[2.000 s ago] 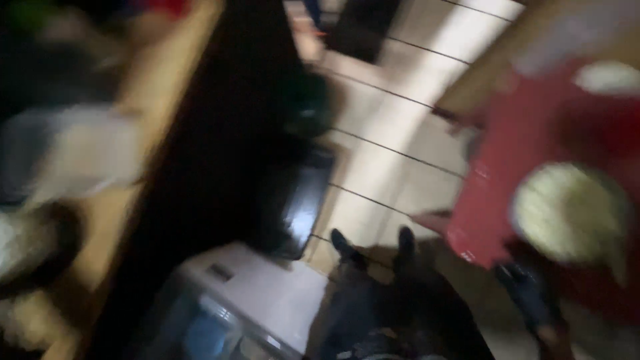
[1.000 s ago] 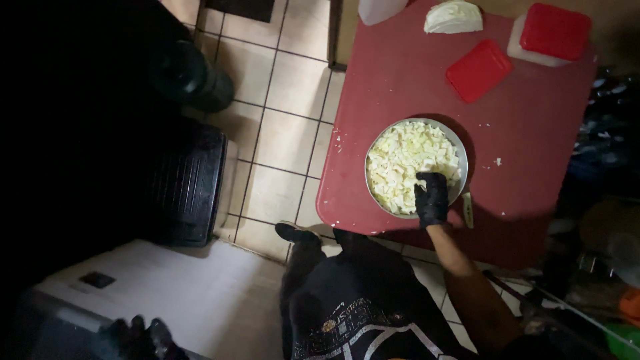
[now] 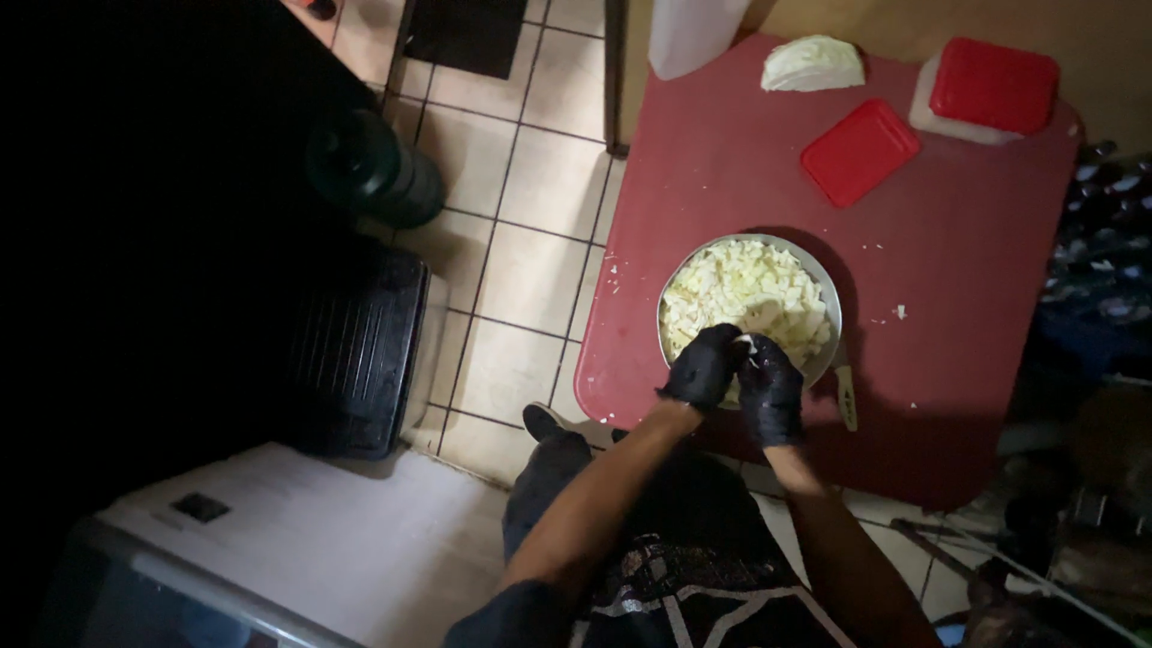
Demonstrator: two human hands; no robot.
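A round metal bowl (image 3: 833,286) full of chopped cabbage (image 3: 747,281) stands on a red table (image 3: 954,234). Over its near side, my left hand (image 3: 706,367) and my right hand (image 3: 772,389), both in black gloves, meet at the fingertips. A small pale piece of cabbage (image 3: 747,344) is pinched between them. Just right of the bowl lies a knife with a pale handle (image 3: 847,396), its blade partly hidden by the bowl's edge and shadow. At the table's far edge rests a cut cabbage wedge (image 3: 814,65).
A red lid (image 3: 859,153) and a red-lidded container (image 3: 994,85) lie toward the table's far right, a translucent white container (image 3: 693,31) at its far left corner. On the left are a dark green round container (image 3: 373,171), a black-lidded bin (image 3: 360,355) and a white appliance top (image 3: 324,540).
My left hand has come from the lower left, over the white appliance, to the bowl. Both hands now meet over the cabbage, where only my right hand was a second ago.
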